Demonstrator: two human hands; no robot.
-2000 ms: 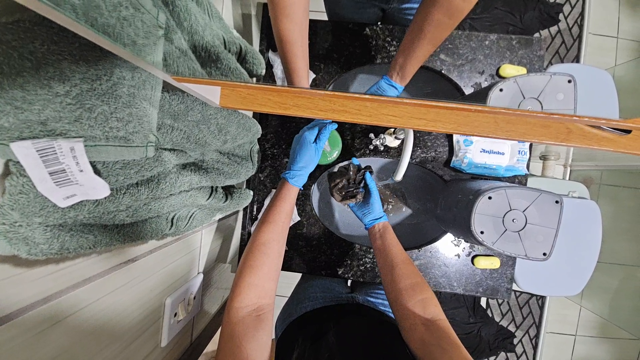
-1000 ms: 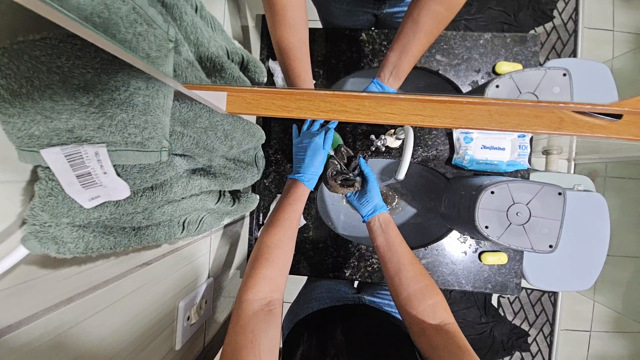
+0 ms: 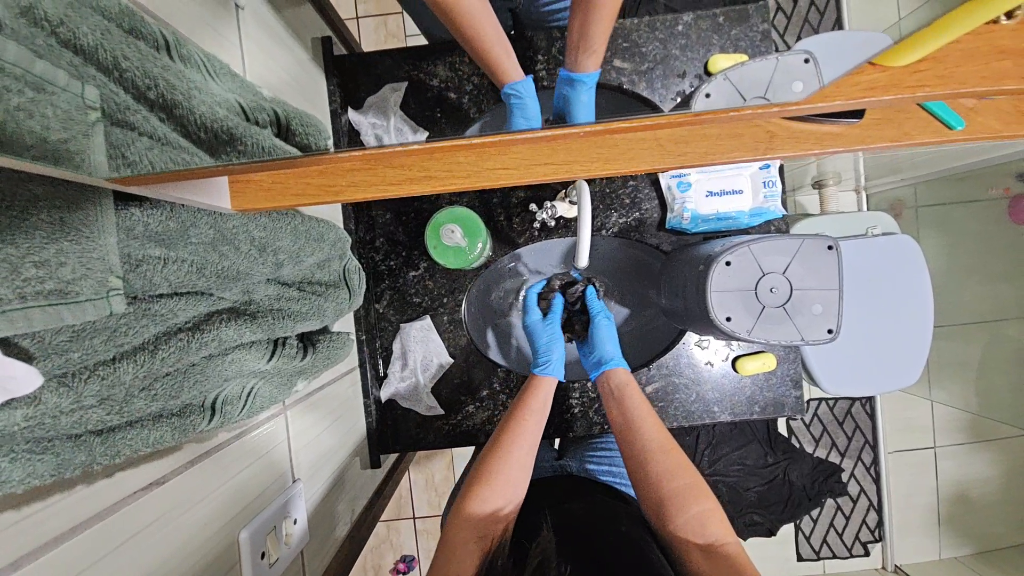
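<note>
Both my hands wear blue gloves and grip a bunched wet black cloth (image 3: 573,308) over the dark oval sink basin (image 3: 496,280). My left hand (image 3: 546,330) holds the cloth's left side, my right hand (image 3: 600,334) its right side. The white curved faucet (image 3: 583,224) ends just above the cloth; whether water runs is hard to tell. A green-topped soap dispenser (image 3: 458,238) stands left of the faucet. A grey plastic bin (image 3: 774,290), its ribbed base showing, leans over the basin's right end.
A crumpled white wipe (image 3: 418,365) lies on the black granite counter (image 3: 480,412). A wipes pack (image 3: 724,196) sits behind the bin, a yellow soap bar (image 3: 754,364) in front. The wood-edged mirror (image 3: 512,172) overhangs the back. Green towels (image 3: 232,320) hang at left; a black garment (image 3: 752,472) lies low right.
My left hand has moved away from the green soap dispenser to the cloth. Both hands and the cloth are now lower in the basin, beneath the faucet. The view has shifted and come closer.
</note>
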